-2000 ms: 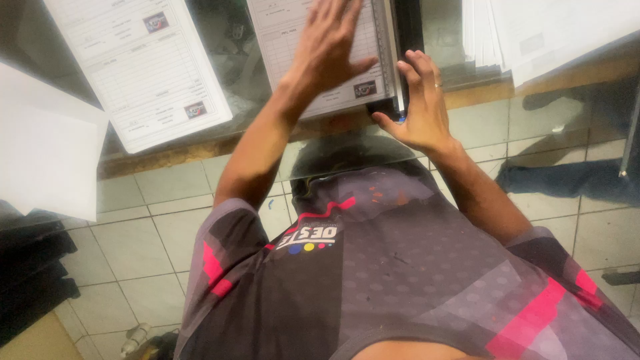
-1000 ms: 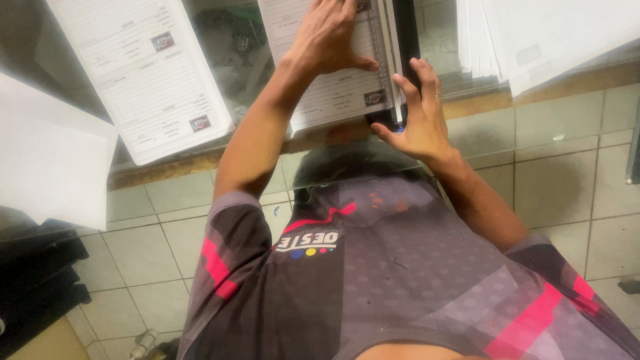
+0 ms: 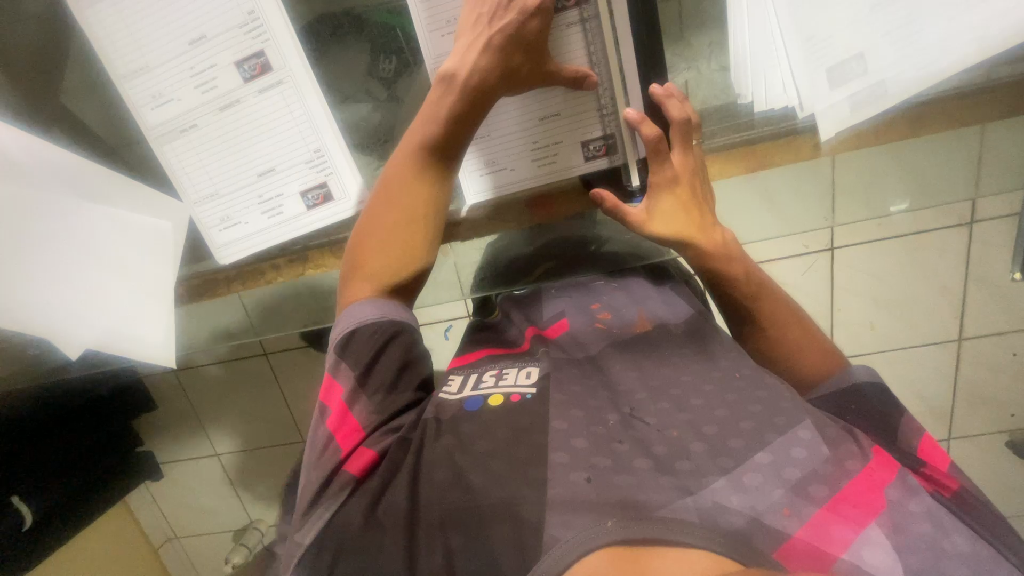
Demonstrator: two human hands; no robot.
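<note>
A printed form sheet (image 3: 512,152) lies on the glass tabletop under my left hand (image 3: 512,48), which presses flat near its upper part, thumb pointing right. Along the sheet's right side runs a clear ruler (image 3: 602,72), with a pale strip (image 3: 620,88) beside it. My left thumb tip is at the ruler. My right hand (image 3: 672,164) is beside the lower end of the strip, fingers apart, with nothing seen in its grasp. The fingertips of my left hand are cut off by the top edge of the view.
A stack of printed forms (image 3: 232,120) lies to the left, with blank white sheets (image 3: 88,240) beyond it. More white papers (image 3: 872,56) overhang the table's wooden edge (image 3: 768,152) at the right. Dark stacked items (image 3: 72,456) stand at the lower left.
My left hand has moved down and its fingers are closer together than two seconds ago. My right hand stays near the strip's lower end. The view has shifted slightly.
</note>
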